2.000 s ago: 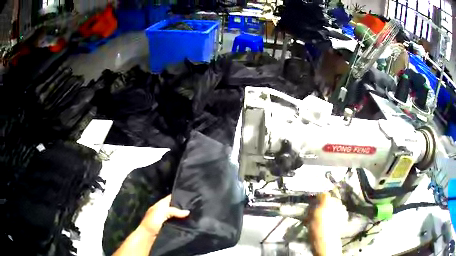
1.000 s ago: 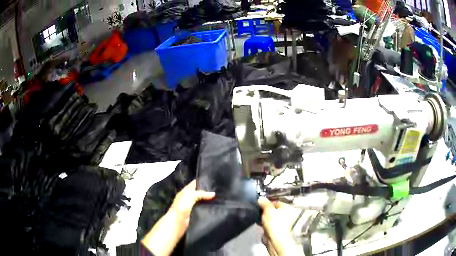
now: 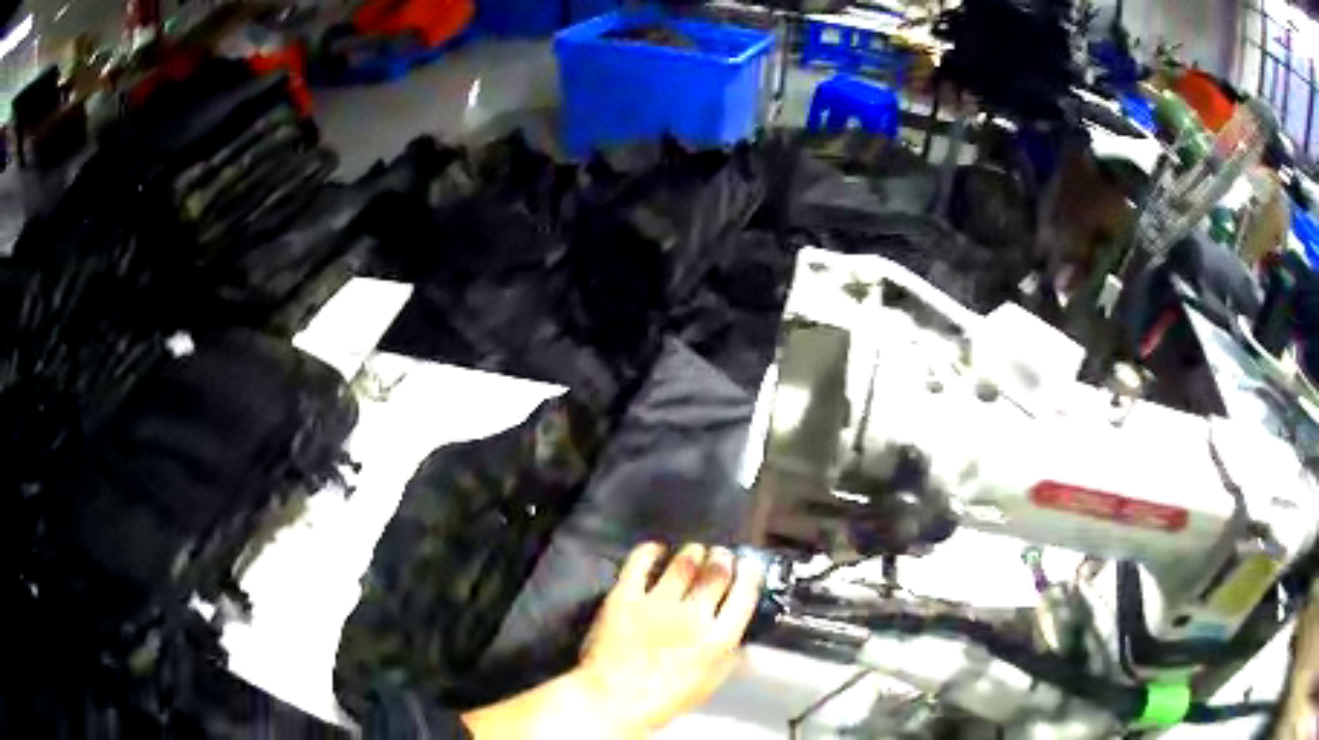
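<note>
The shiny black lining piece (image 3: 668,448), with its dark camouflage face (image 3: 477,542) at the left, lies on the white table left of the needle. My left hand (image 3: 673,629) lies palm down on its near part, fingers slightly apart, fingertips beside the needle area. The white sewing machine head (image 3: 998,419) stands at the right, its presser foot partly hidden and blurred. A black binding strip (image 3: 1013,658) runs from the right towards the needle, past a bright green clip (image 3: 1164,704). A skin-coloured patch, apparently my right hand (image 3: 1299,694), is cut off at the right edge.
Stacked black panels (image 3: 188,448) lie at the left, beside a white card (image 3: 355,321). Black cloth (image 3: 492,275) is heaped behind the work. A blue bin (image 3: 663,87) and a blue stool (image 3: 854,106) stand farther back.
My left hand has moved right onto the cloth beside the needle. My right hand has left the needle area. The lining piece lies flatter, and the view has turned and tilted.
</note>
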